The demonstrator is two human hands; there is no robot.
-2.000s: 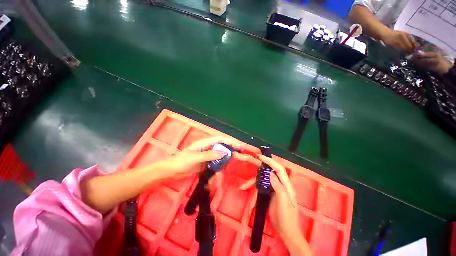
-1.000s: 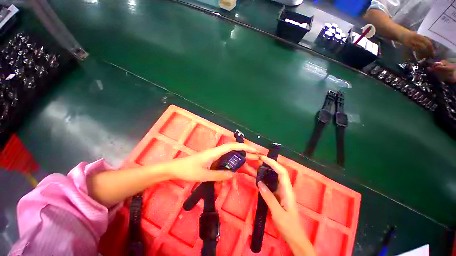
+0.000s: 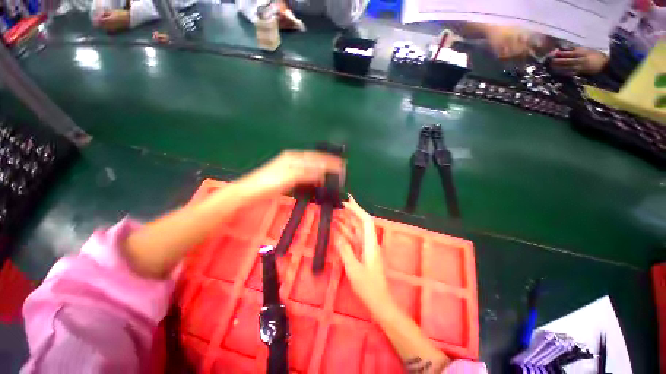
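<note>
Two black smartwatches (image 3: 331,179) are held together by my left hand (image 3: 310,169), which is blurred, over the far edge of the orange-red compartment tray (image 3: 471,292). Their straps hang down over the tray. My right hand (image 3: 358,241) is just to the right of the straps, fingers apart, holding nothing visible. Another smartwatch (image 3: 274,323) lies lengthwise on the tray. Two more smartwatches (image 3: 442,158) lie side by side on the green bench beyond the tray.
Small black bins (image 3: 354,55) stand at the far side, near a worker's hands (image 3: 577,60) and a hanging printed form (image 3: 511,16). Striped slips (image 3: 551,352) lie on white paper (image 3: 606,318) at right. A tray of shiny pieces (image 3: 25,164) is at left.
The view has shifted. The watches that were one in each hand are now together in my left hand, farther out at the tray's far edge. My right hand has let go of its watch.
</note>
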